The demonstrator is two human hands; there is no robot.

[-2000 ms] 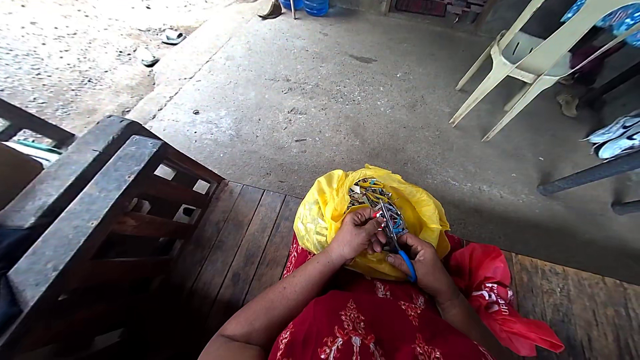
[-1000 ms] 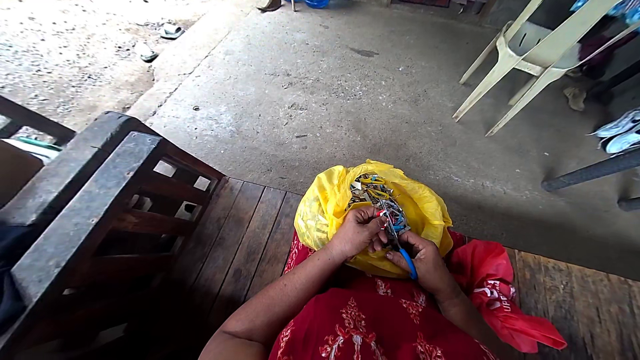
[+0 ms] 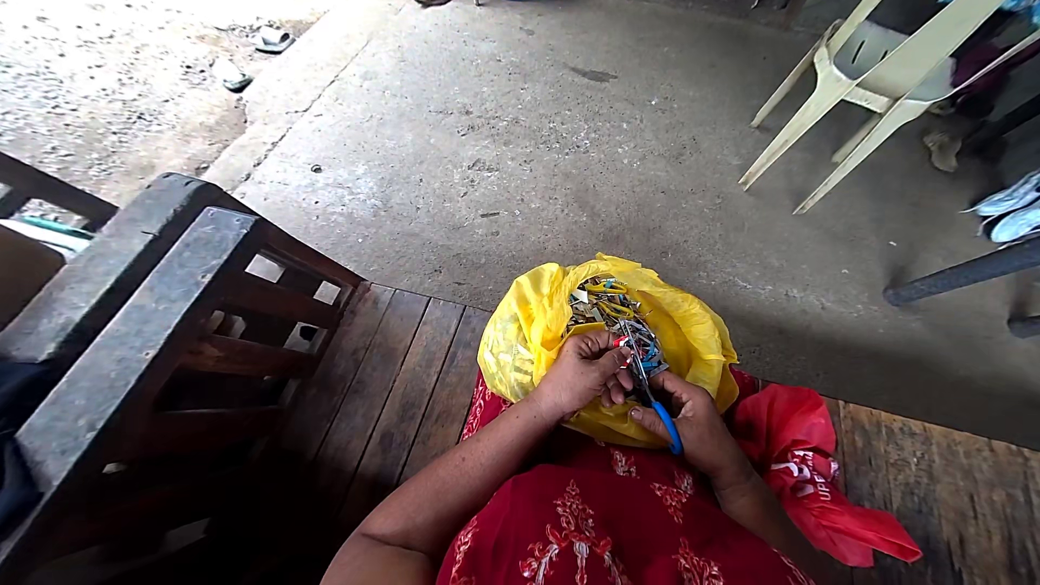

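Observation:
An open yellow plastic bag (image 3: 520, 333) rests on my lap, filled with small cut strips and scraps (image 3: 597, 305) in several colours. Over its near side, my left hand (image 3: 587, 374) pinches a small red and white piece (image 3: 622, 342) between thumb and fingers. My right hand (image 3: 691, 418) holds blue-handled scissors (image 3: 666, 426), their blades pointing up and left beside that piece. Whether the blades are closed on it, I cannot tell. Part of the right fingers is hidden by the handle.
I sit on a wooden bench (image 3: 390, 382) with a slatted armrest (image 3: 138, 357) at left. A red plastic bag (image 3: 788, 439) lies by my right side. Beyond the concrete floor (image 3: 487, 162) stand a cream plastic chair (image 3: 869, 81) and, at right, a pair of shoes (image 3: 1011, 207).

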